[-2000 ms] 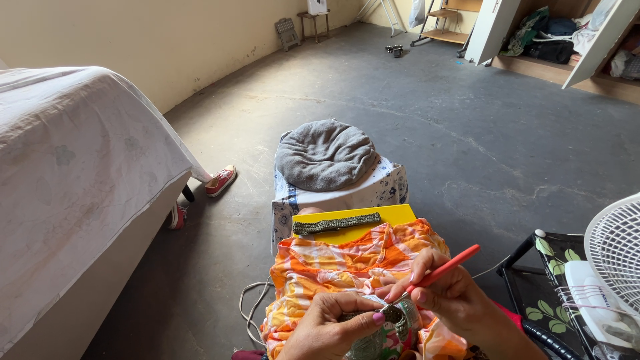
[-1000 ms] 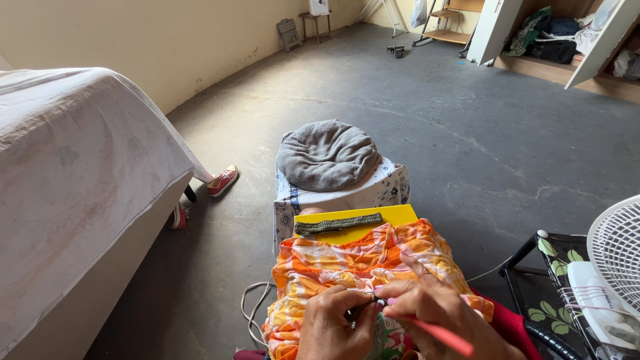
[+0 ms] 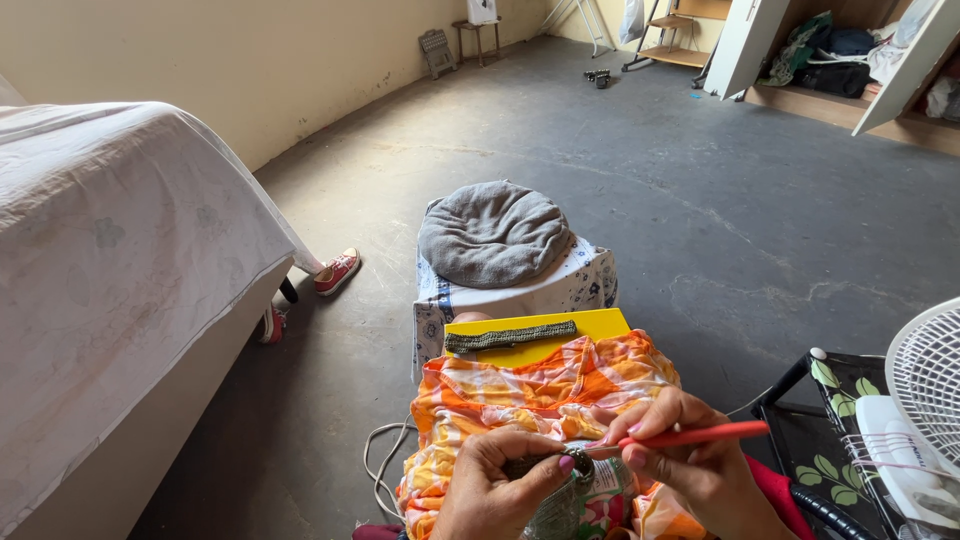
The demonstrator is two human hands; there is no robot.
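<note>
Low in the view, my left hand (image 3: 499,487) pinches a dark green crochet piece (image 3: 581,465) between thumb and forefinger. A crochet hook with a red handle (image 3: 705,433) is in my right hand (image 3: 675,457); its metal tip meets the crochet piece at the left fingertips. Below and between the hands lies a ball of green yarn (image 3: 559,510) with a printed label, partly hidden. Orange and white checked cloth (image 3: 525,382) covers the lap. Beyond it, a finished-looking dark green crochet strip (image 3: 510,337) rests on a yellow board (image 3: 600,324).
Ahead, a grey round cushion (image 3: 495,234) tops a cloth-covered seat (image 3: 517,300). A draped bed or sofa (image 3: 135,247) stands left, red sneakers (image 3: 338,271) beside it. At right are a white fan (image 3: 930,382) and a black rack with leaf-patterned cloth (image 3: 840,420). Open cupboards (image 3: 817,105) stand far right.
The red-handled hook has swung from pointing down toward the lower right to lying nearly level. My right hand has shifted slightly, and more of the yarn ball shows between the hands.
</note>
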